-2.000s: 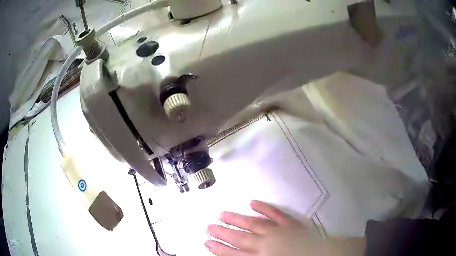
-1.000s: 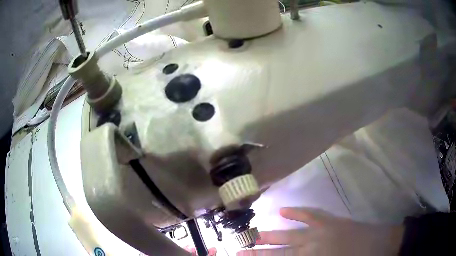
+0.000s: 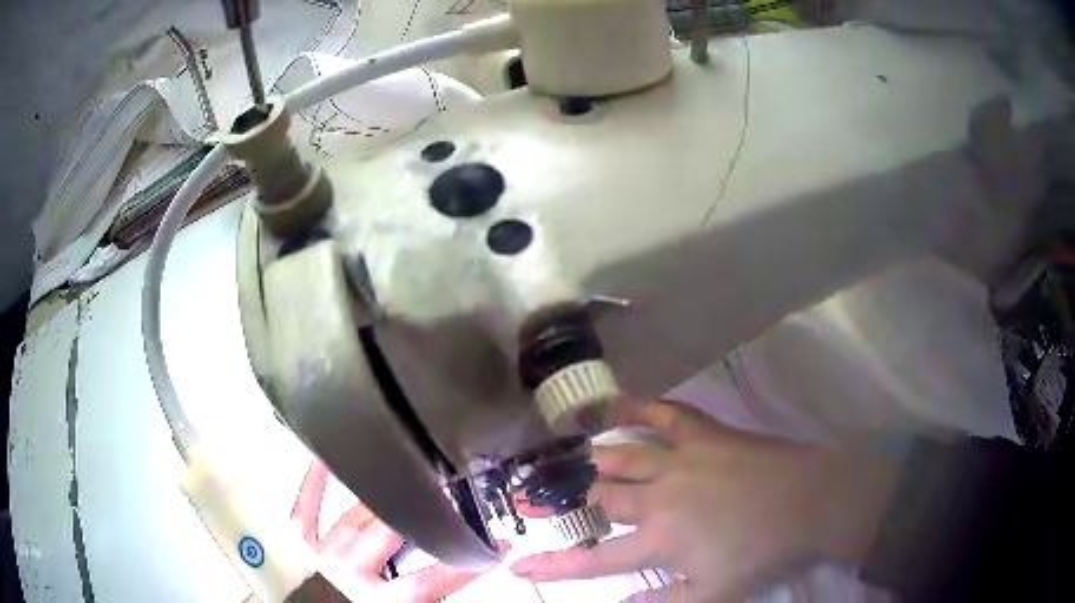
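The white cloth [image 3: 825, 365] lies under the cream sewing machine head [image 3: 472, 318], with thin dark stitch lines on it. My right hand [image 3: 719, 501] is right of the needle area [image 3: 507, 501], fingers spread, some behind the lower tension knob [image 3: 580, 524]. My left hand [image 3: 365, 548] is at the lower left, beyond the head's left end. Its fingers are apart, washed out by the lamp and partly hidden by the head. Both hands seem to rest on the cloth; no grip shows. The upper tension knob [image 3: 575, 395] is above my right hand.
The white lamp neck [image 3: 153, 295] curves down the left to its blue ring mark [image 3: 250, 551]. A metal-shanked tool [image 3: 251, 59] stands in a beige socket [image 3: 277, 165] on the head. The cream lamp housing [image 3: 595, 47] is on top. White pieces [image 3: 100, 189] are heaped behind left.
My right hand has moved up and left to the needle area. My left hand has come into view at the lower left. The view has moved closer to the machine head.
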